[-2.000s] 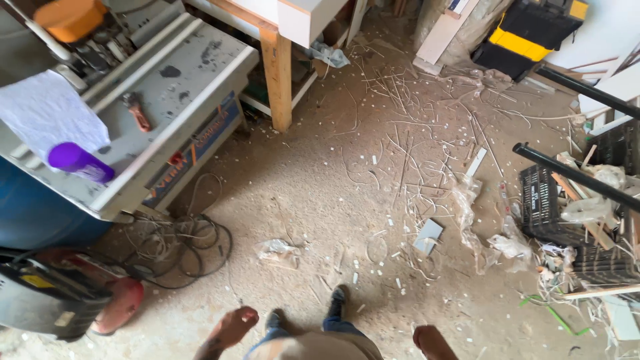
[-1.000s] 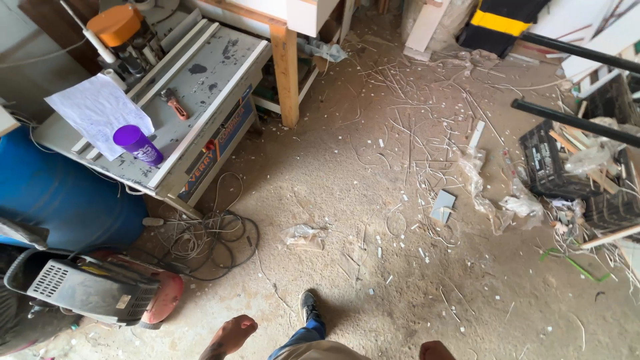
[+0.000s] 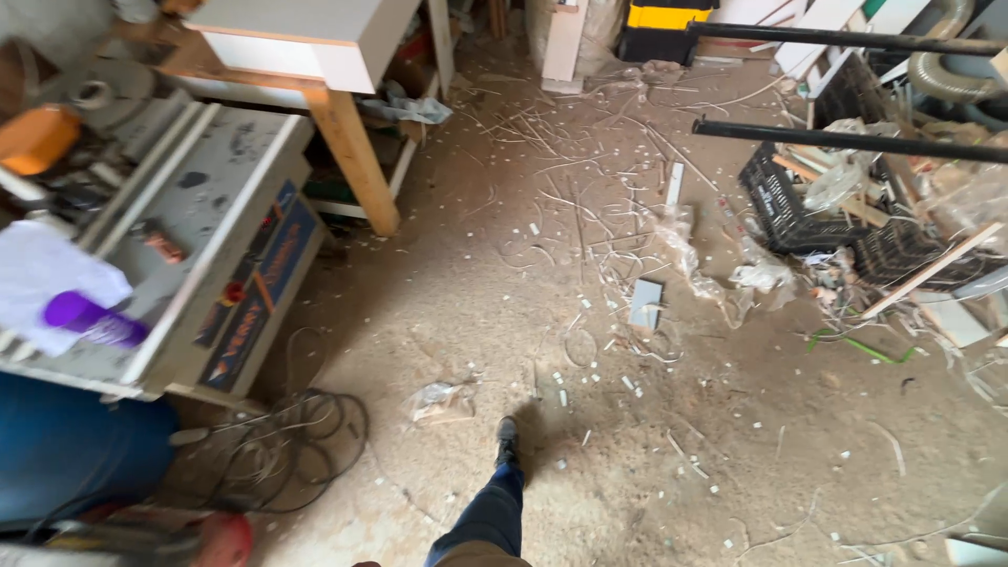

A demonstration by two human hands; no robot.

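Only a sliver of my left hand (image 3: 367, 564) shows at the bottom edge of the head view; its fingers are hidden. My right hand is out of the picture. One leg in blue trousers (image 3: 487, 512) with a dark shoe (image 3: 508, 431) stands out on the dusty concrete floor. At left, a table saw (image 3: 272, 236) carries a purple cup (image 3: 94, 319) lying over a paper sheet (image 3: 47, 276), and a red-handled tool (image 3: 163, 242). A crumpled piece of clear plastic (image 3: 441, 403) lies on the floor ahead of the shoe.
Coiled cables (image 3: 295, 461) lie beside a blue barrel (image 3: 79, 449). Strips and scraps (image 3: 614, 252) litter the floor around a grey panel offcut (image 3: 646, 305). Black crates (image 3: 776, 205) of waste and two black bars (image 3: 850, 140) are at right. A white bench (image 3: 299, 27) with a wooden leg (image 3: 354, 161) stands upper left.
Both hands showed at the bottom edge before; now just a bit of the left one remains. Only one foot is visible, as one second ago; two seconds ago both were. The view has shifted.
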